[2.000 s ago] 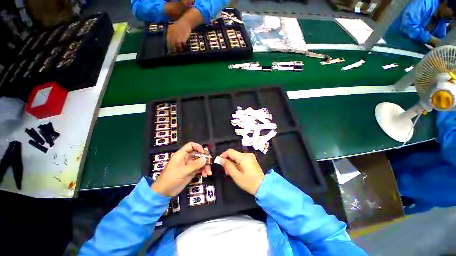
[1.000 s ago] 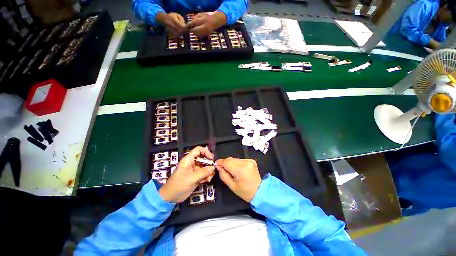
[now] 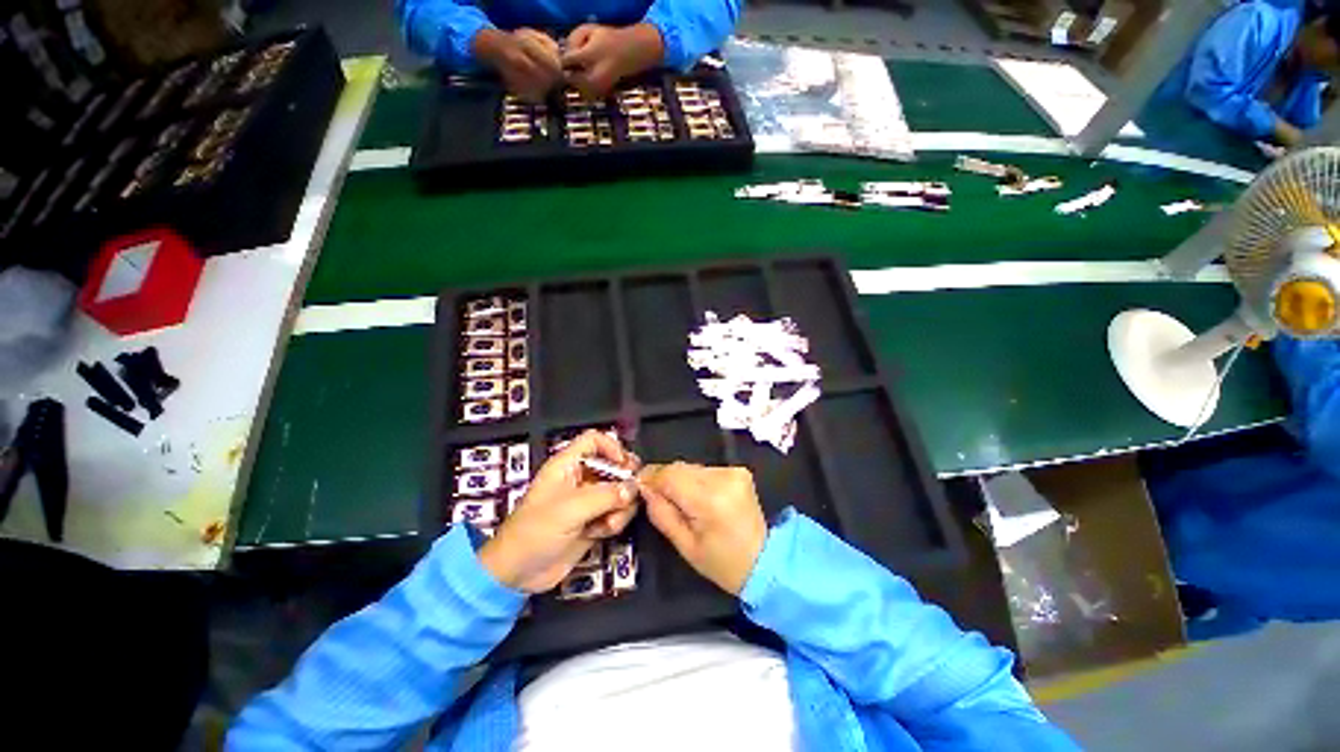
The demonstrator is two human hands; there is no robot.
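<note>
My left hand [image 3: 562, 511] holds a small pale strip part [image 3: 609, 469] between thumb and finger above the black compartment tray [image 3: 672, 338]. My right hand [image 3: 703, 517] pinches at the strip's right end, its fingertips almost touching my left ones; whether it grips a separate piece is too small to tell. Small modules [image 3: 492, 357] stand in columns in the tray's left pockets, some hidden under my left hand. A loose pile of white strip parts [image 3: 753, 373] lies in an upper pocket right of centre.
Across the green belt [image 3: 588, 235] a coworker's hands [image 3: 573, 62] work over a second black tray [image 3: 585, 147]. Strip assemblies [image 3: 904, 194] and a clear plastic bag [image 3: 823, 100] lie on the belt. Left: red box [image 3: 143, 282], black pieces, stacked trays. Right: fan [image 3: 1168, 367], cardboard box [image 3: 1088, 566].
My hands have come together around the strip part, which two seconds ago showed apart from a white piece in my right fingers. Strips on the belt have shifted right. The coworker's hands have joined.
</note>
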